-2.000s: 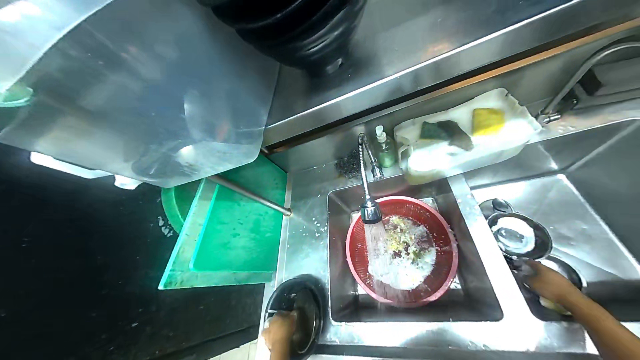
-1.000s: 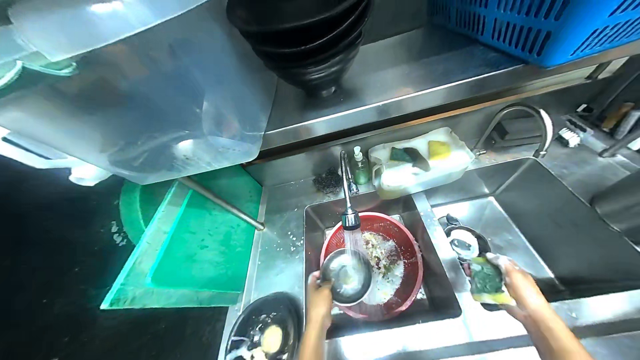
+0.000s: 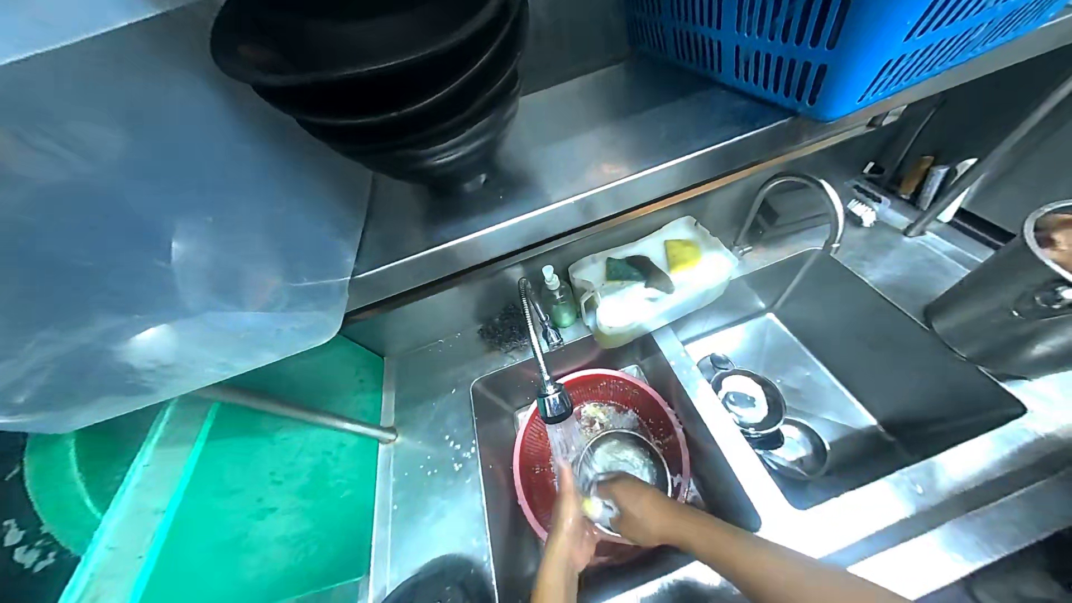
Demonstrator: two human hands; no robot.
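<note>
Water runs from a spring-neck faucet [image 3: 553,402] into a red plastic colander [image 3: 599,383] in the left sink basin, where food scraps lie. Over the colander is a round metal bowl [image 3: 624,452]. My left hand [image 3: 572,523] is at the bowl's lower left edge under the water; its grip is partly hidden. My right hand [image 3: 632,507] reaches over the bowl's near rim, fingers curled on a sponge [image 3: 599,509] that shows only in part. In the right basin sit small metal bowls [image 3: 748,402]. A dark bowl [image 3: 442,582] stands at the bottom edge.
A white cut container [image 3: 712,276] with sponges and a green soap bottle [image 3: 559,303] stand behind the basins. Above is a steel shelf with stacked black bowls [image 3: 419,100] and a blue basket [image 3: 779,50]. A metal pot [image 3: 1005,310] is at right, a green board [image 3: 276,502] at left.
My right hand has moved left from the right basin to the bowl over the colander. My left hand was at the dark bowl in the oldest frame, then held the metal bowl under the water.
</note>
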